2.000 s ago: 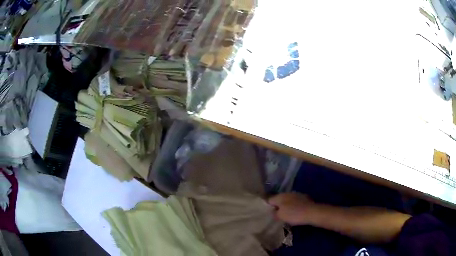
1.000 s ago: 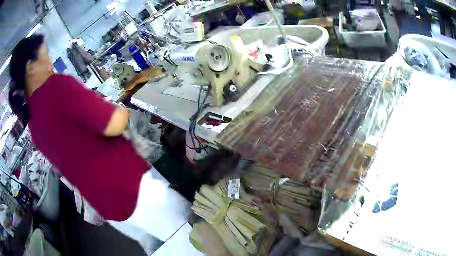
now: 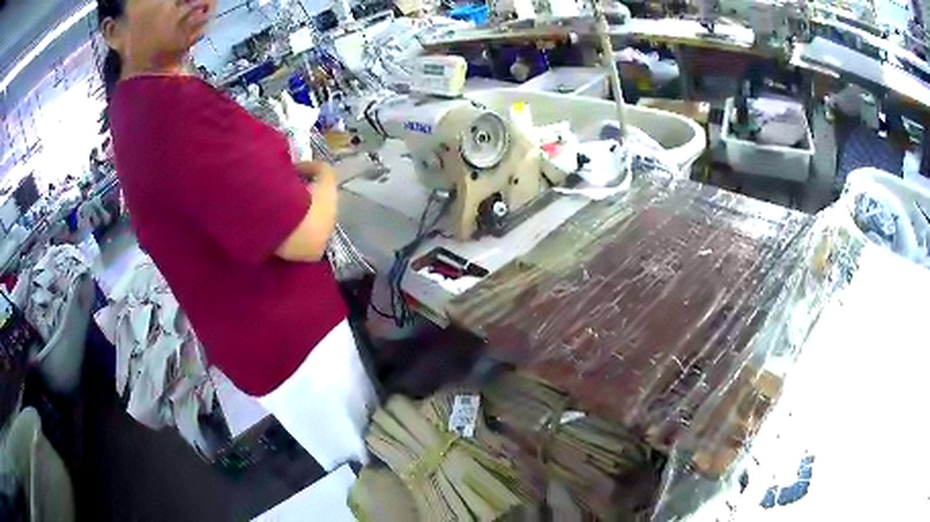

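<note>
Neither of my hands is in the picture. Nearest in front of me, a tied bundle of khaki-green cut pieces [image 3: 438, 459] lies low at the bottom centre, cinched by a yellow-green tie strip, with a white bundle tag [image 3: 464, 415] on it. A second tied bundle [image 3: 586, 459] lies to its right, against the side table. The plastic-covered side table [image 3: 632, 296] has a brown top under shiny film. The white sewing table [image 3: 867, 408] is at the right, cut off by the edge.
A person in a dark red top [image 3: 219, 224] stands at the left. A sewing machine [image 3: 479, 163] stands on a table beyond the side table. A white board [image 3: 316, 500] lies at the bottom. Large bins [image 3: 765, 143] and heaped fabric [image 3: 153, 347] are further off.
The view has swung up and left from the sewing table. My hand and the brown and pale green cloth pieces seen two seconds ago are out of view. The person has turned towards me.
</note>
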